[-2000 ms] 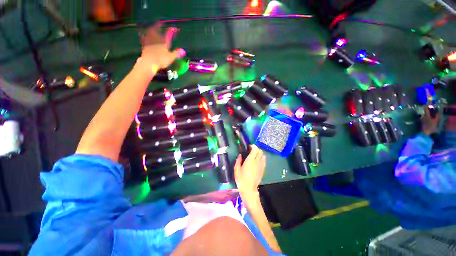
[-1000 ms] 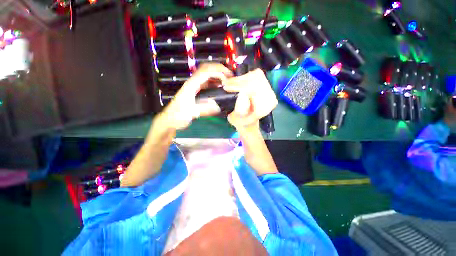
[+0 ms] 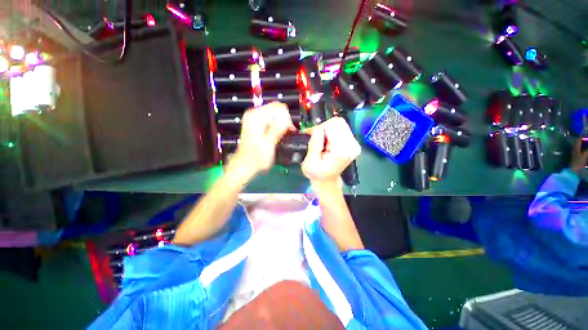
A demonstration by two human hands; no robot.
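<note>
My left hand [image 3: 263, 136] and my right hand [image 3: 330, 149] are together above the bench's front edge. Between them they hold a short black cylindrical unit [image 3: 292, 149], one hand at each end. My fingers cover both its ends. A thin dark reddish cord [image 3: 353, 31] runs down towards my right hand; whether a screwdriver is in that hand cannot be seen. Rows of black units [image 3: 278, 80] with white dots and red and white glow lie just beyond my hands. The blue screw tray [image 3: 399, 129] with a silver speckled heap sits right of my right hand.
Loose units [image 3: 446, 88] lie around the blue tray, and more rows [image 3: 525, 111] at the right. A large dark tray [image 3: 137, 109] is at bench left. A reddish tray of glowing units [image 3: 103, 271] is below the bench. A co-worker's blue sleeve [image 3: 559, 205] shows at right.
Two seconds ago my left hand reached to the far side of the bench and my right was by the blue tray. Both came together on a unit; since then they have moved slightly.
</note>
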